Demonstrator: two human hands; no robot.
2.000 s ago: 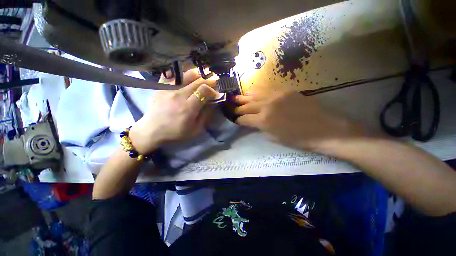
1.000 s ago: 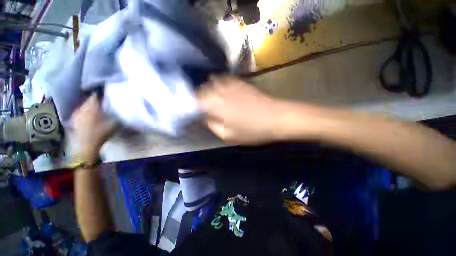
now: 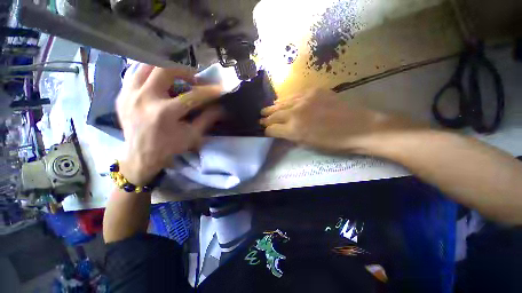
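Observation:
A dark cloth piece (image 3: 247,109) lies flat just in front of the presser foot and needle area (image 3: 246,68) of the sewing machine. Pale grey-white cloth (image 3: 232,163) joins or lies against it and bunches toward the table's front edge. My left hand (image 3: 163,114), slightly blurred, is over the cloth left of the needle, fingers bent and spread; its grip on the cloth is unclear. My right hand (image 3: 309,120) rests with its fingertips on the right edge of the dark cloth, fingers extended, not closed around it.
Black-handled scissors (image 3: 470,91) lie right of the machine bed (image 3: 372,51). A motor-like machine part (image 3: 60,167) stands at the left. A printed ruler runs along the table's front edge (image 3: 343,174). Striped cut pieces (image 3: 226,229) and a blue basket (image 3: 171,220) are below the table.
The cloth, lifted and swung left of the machine a second ago, is now down at the needle with its dark part uppermost. Both hands have moved back beside the presser foot.

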